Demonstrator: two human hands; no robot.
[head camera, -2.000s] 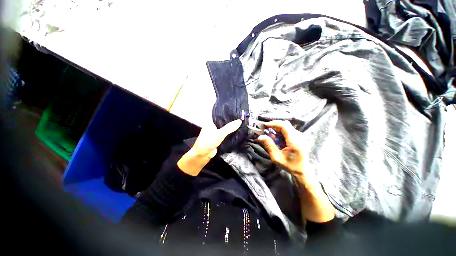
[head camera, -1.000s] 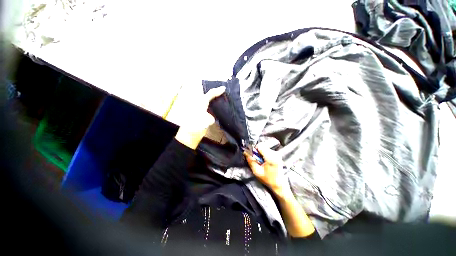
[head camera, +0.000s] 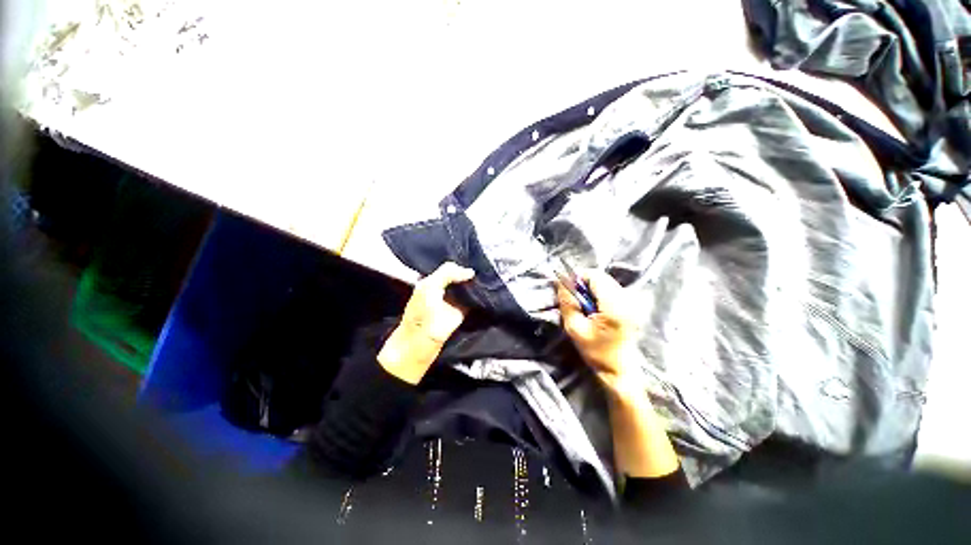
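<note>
A large denim garment (head camera: 788, 245) lies over the table and the lap, its pale grey inner side up. Its navy collar (head camera: 423, 244) points to the left, and a navy placket with small metal dots (head camera: 535, 136) curves up from it. My left hand (head camera: 426, 316) pinches the navy band just below the collar. My right hand (head camera: 598, 325) holds the thread snips (head camera: 581, 293), blue at the palm, over the grey inner cloth, blades pointing up and left. Loose threads are too small to see.
A white table (head camera: 287, 96) extends behind the garment. A blue crate (head camera: 186, 319) with dark cloth stands at left below the table edge, with a green container (head camera: 107, 319) beyond it. Other rumpled garments (head camera: 852, 53) lie at the far right.
The collar and placket end have shifted left and down. My left hand has moved lower, onto the band. My right hand has risen slightly to the right with the snips, off the band.
</note>
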